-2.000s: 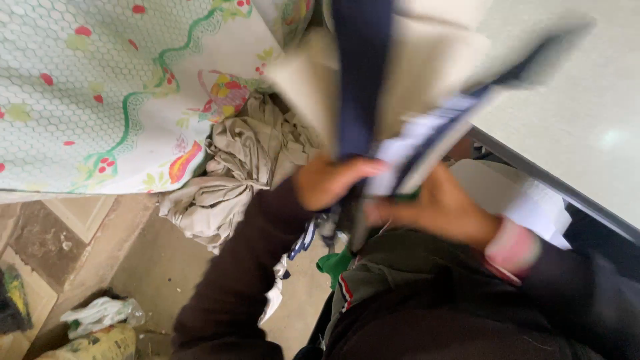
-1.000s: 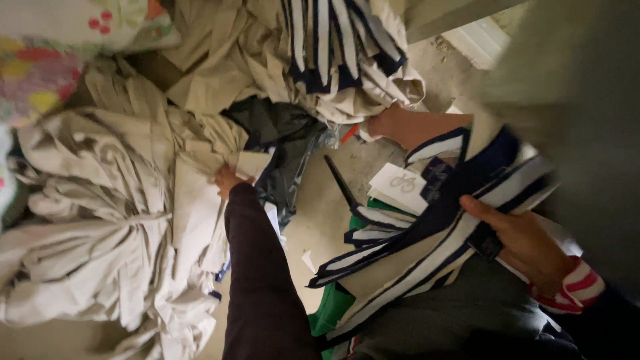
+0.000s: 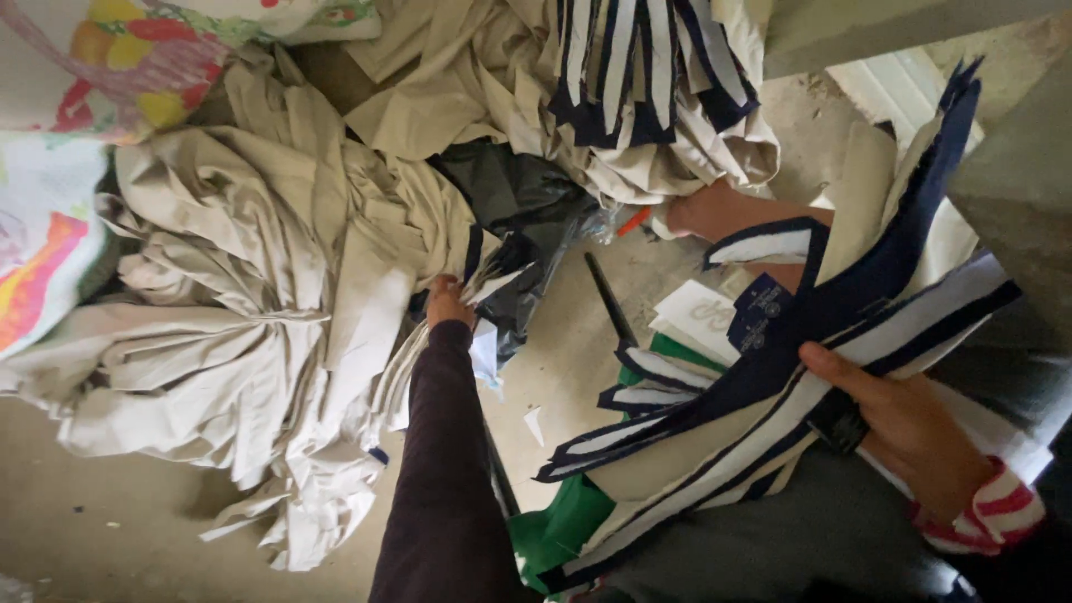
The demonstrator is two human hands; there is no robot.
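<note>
My right hand [image 3: 904, 419], with a red-and-white band at its wrist, grips a bundle of navy, white and beige fabric strips [image 3: 754, 368] over my lap. My left hand [image 3: 448, 301] reaches forward to a pile of beige cloth [image 3: 251, 251] and touches the stacked cloth edges at its right side; its fingertips are partly hidden, so a hold is unclear. Navy labels [image 3: 762, 314] bearing writing lie by the strips, beside a white card [image 3: 695, 314]. Green cloth [image 3: 565, 528] lies under the bundle.
More navy-and-white strips [image 3: 620, 67] hang over beige cloth at the top. A black plastic bag [image 3: 511, 197] lies between the piles. A bare foot [image 3: 724, 209] rests beyond the bundle. Patterned cloth [image 3: 159, 67] hangs at upper left, and a dark metal rod [image 3: 610, 297] stands near the centre.
Two seconds ago both my hands were together at the strips. My left hand has since moved away to the beige pile, while my right hand keeps the bundle. The view has swung considerably.
</note>
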